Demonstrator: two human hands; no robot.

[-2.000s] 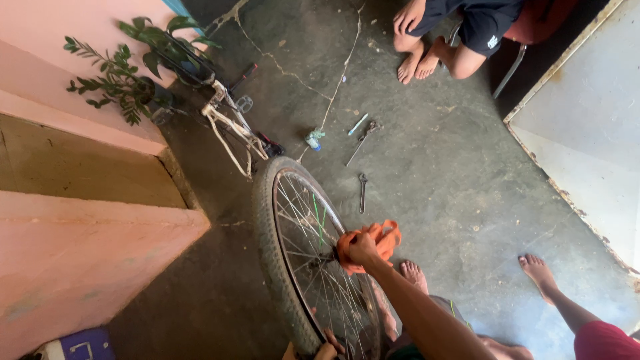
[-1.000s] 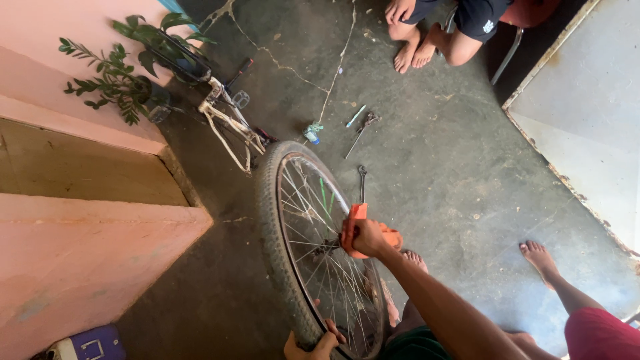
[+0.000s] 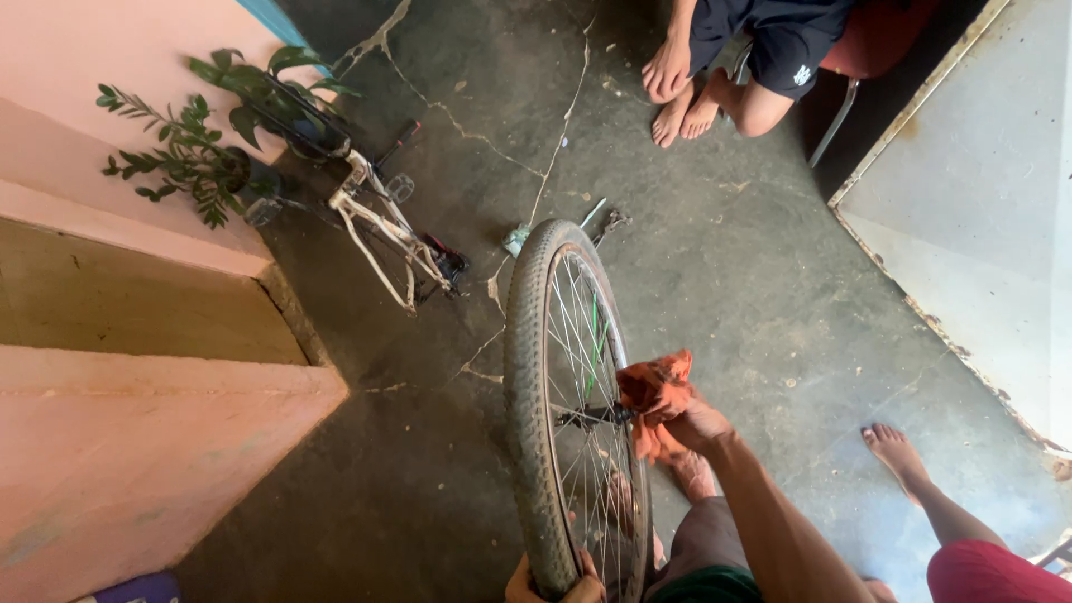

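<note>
A bicycle wheel with a knobby tire (image 3: 529, 360) stands upright in front of me. My left hand (image 3: 557, 579) grips the tire at its lower end, fingers on one side and thumb on the other. In my right hand (image 3: 699, 425) is a crumpled orange cloth (image 3: 657, 389), held against the end of the wheel hub (image 3: 590, 416). Thin metal spokes run from the hub to the rim, and a few of them look green. Part of my right hand's fingers is hidden by the cloth.
A white bicycle frame (image 3: 377, 219) lies on the cracked floor beside potted plants (image 3: 201, 159). Beyond the wheel are a crumpled green-white item (image 3: 516, 240) and a metal tool (image 3: 613, 223). One person's bare feet (image 3: 688, 117) are at the top; another person's foot (image 3: 896, 456) is at right.
The wheel's top has shifted over the floor and now covers the spot where a wrench lay visible. My right hand and the cloth remain at the hub, the cloth bunched differently.
</note>
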